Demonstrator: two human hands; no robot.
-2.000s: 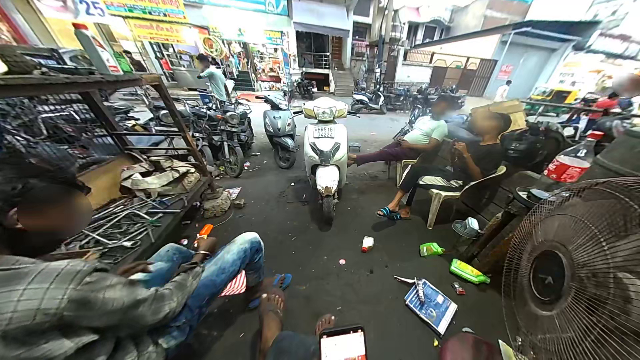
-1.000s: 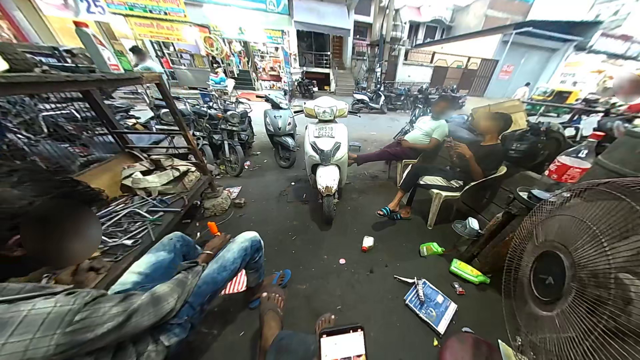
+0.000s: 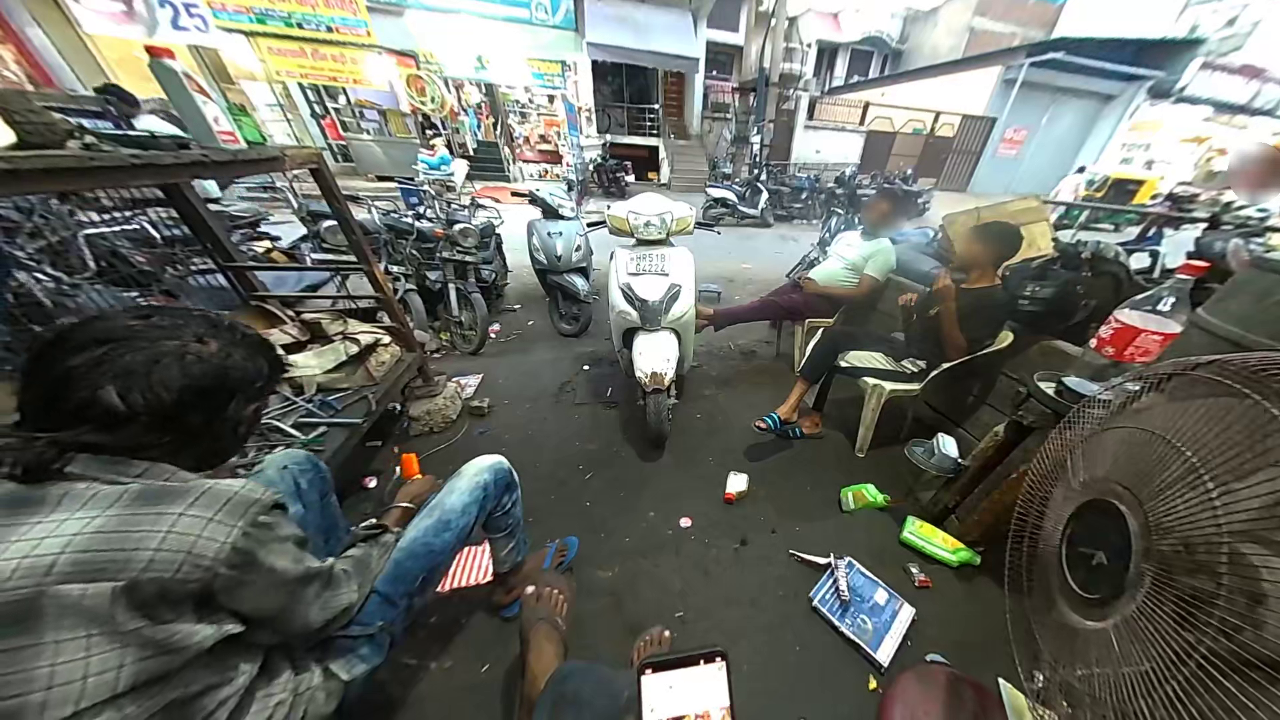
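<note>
A smartphone (image 3: 686, 686) with a lit screen shows at the bottom edge of the head view, upright in front of me. Neither of my hands is visible; what holds the phone is below the frame. My bare feet (image 3: 545, 612) rest on the dark ground just beyond it. To the right of the phone lies a blue printed box (image 3: 862, 612) with a metal tool (image 3: 840, 580) on top. At the left a person in a checked shirt (image 3: 170, 580) sits with an orange-ended object (image 3: 410, 466) in one hand.
A white scooter (image 3: 652, 300) stands ahead, beside a grey scooter (image 3: 560, 255). Green plastic bottles (image 3: 938, 541) lie on the ground. A pedestal fan (image 3: 1100, 550) fills the right, near a cola bottle (image 3: 1140, 325). A tool rack (image 3: 330, 215) stands left; two people sit on chairs (image 3: 880, 395).
The seated person at the left has lowered and turned the head, so that its dark hair now faces me. A person who stood near the parked motorcycles two seconds ago has moved left.
</note>
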